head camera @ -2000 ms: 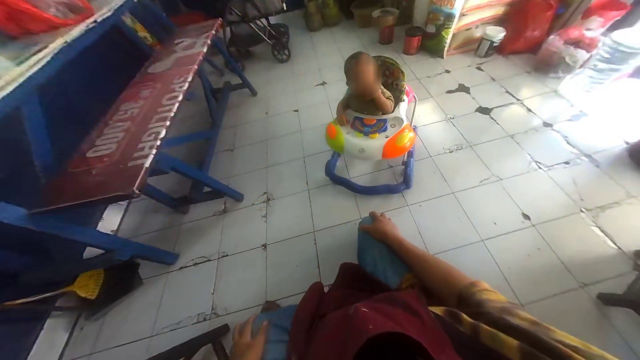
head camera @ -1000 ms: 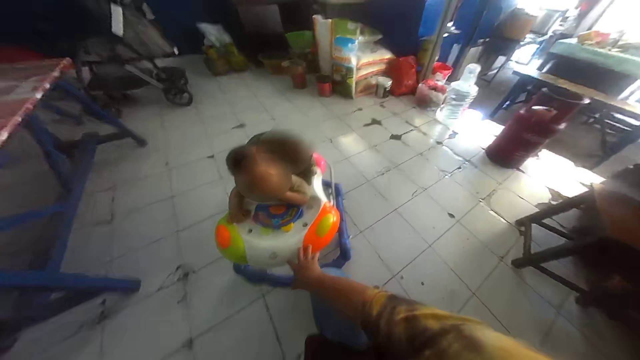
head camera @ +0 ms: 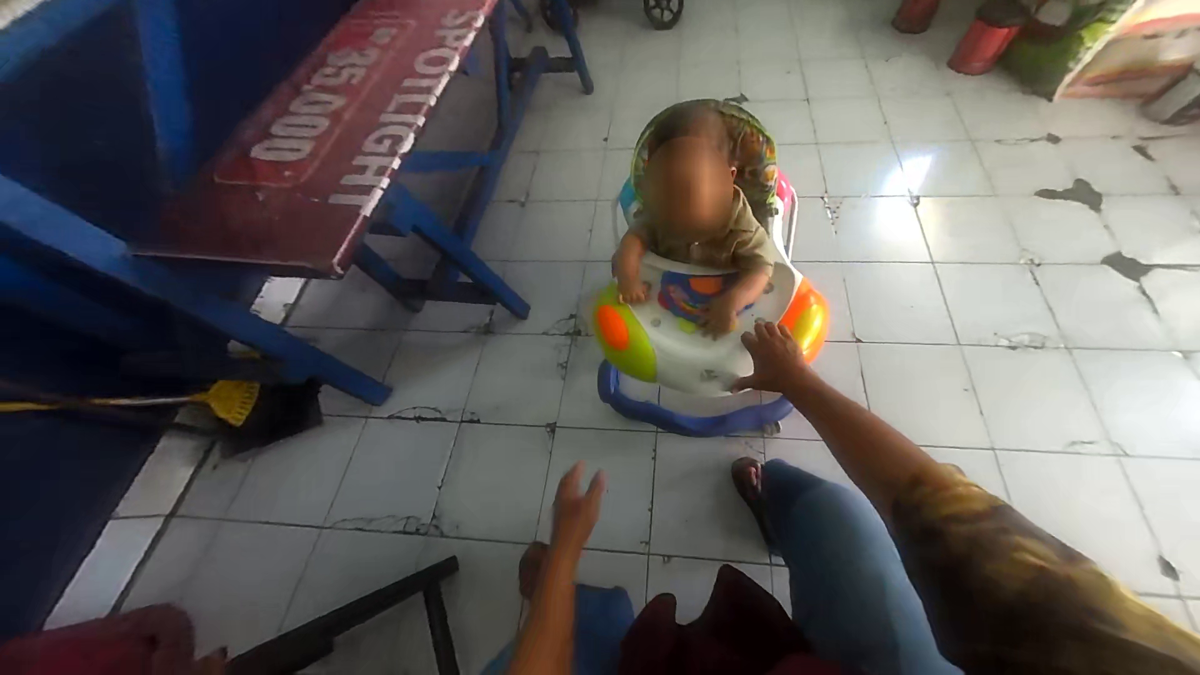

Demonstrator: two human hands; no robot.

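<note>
A small child (head camera: pixel 698 216) sits upright in a baby walker (head camera: pixel 694 356) with a white tray, green and orange side lobes and a blue base. My right hand (head camera: pixel 776 359) rests on the front right edge of the tray, near the orange lobe; whether its fingers grip the rim is not clear. Below and to the left of the walker, my left hand (head camera: pixel 576 506) is held above the tiles, fingers apart, holding nothing. The child's two hands lie on the tray, close to its colourful centre panel.
A red-topped bench with blue legs (head camera: pixel 309 141) runs along the left. A yellow broom (head camera: pixel 230 401) and black dustpan (head camera: pixel 277 417) lie by the wall. A dark wooden stool (head camera: pixel 375 609) is at lower left. Red containers (head camera: pixel 984 39) stand at upper right.
My left hand, out of view one second ago, is now in front of me. My right hand, on my knee two seconds ago, is at the walker's tray. The view has tilted down and left.
</note>
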